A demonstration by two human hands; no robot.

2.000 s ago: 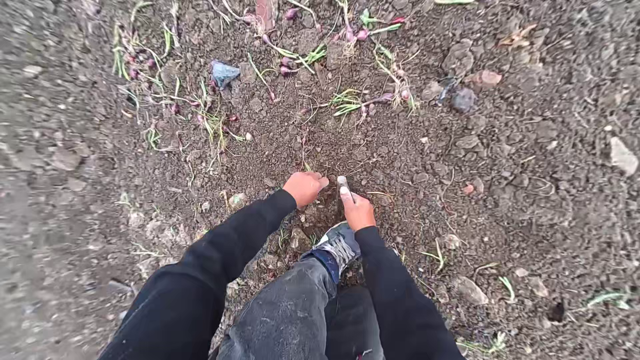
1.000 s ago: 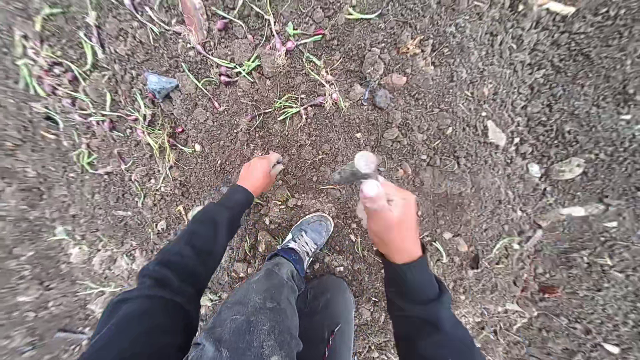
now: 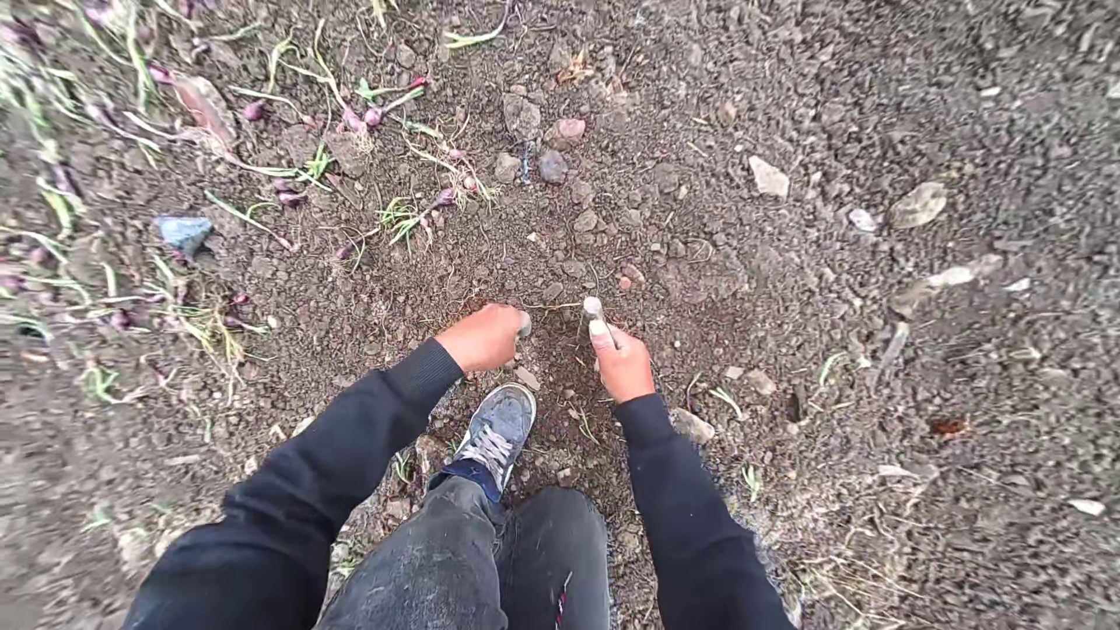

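Note:
My right hand (image 3: 623, 363) is closed around the handle (image 3: 593, 306) of a small hand tool, with the thumb laid along its top. The tool's working end points down at the soil and is mostly hidden; in the second-old view it looks like a metal blade. To the left, my left hand (image 3: 486, 338) is curled low over the dirt with a small greyish thing (image 3: 524, 325) at its fingertips, too unclear to name. A thin pale root (image 3: 558, 306) lies between the two hands. Pulled red onions (image 3: 374, 116) with green tops lie on the soil at the upper left.
My shoe (image 3: 500, 429) is planted just below my hands, beside my bent knee (image 3: 556, 534). A bluish stone (image 3: 185, 233) lies at left, a reddish stone (image 3: 566, 132) above the hands, and pale stones (image 3: 769, 177) at right. Crumbly soil surrounds them.
One second ago the tool was raised with its blade in sight; my right hand has since lowered it to the soil, closer to my left hand. The view has shifted.

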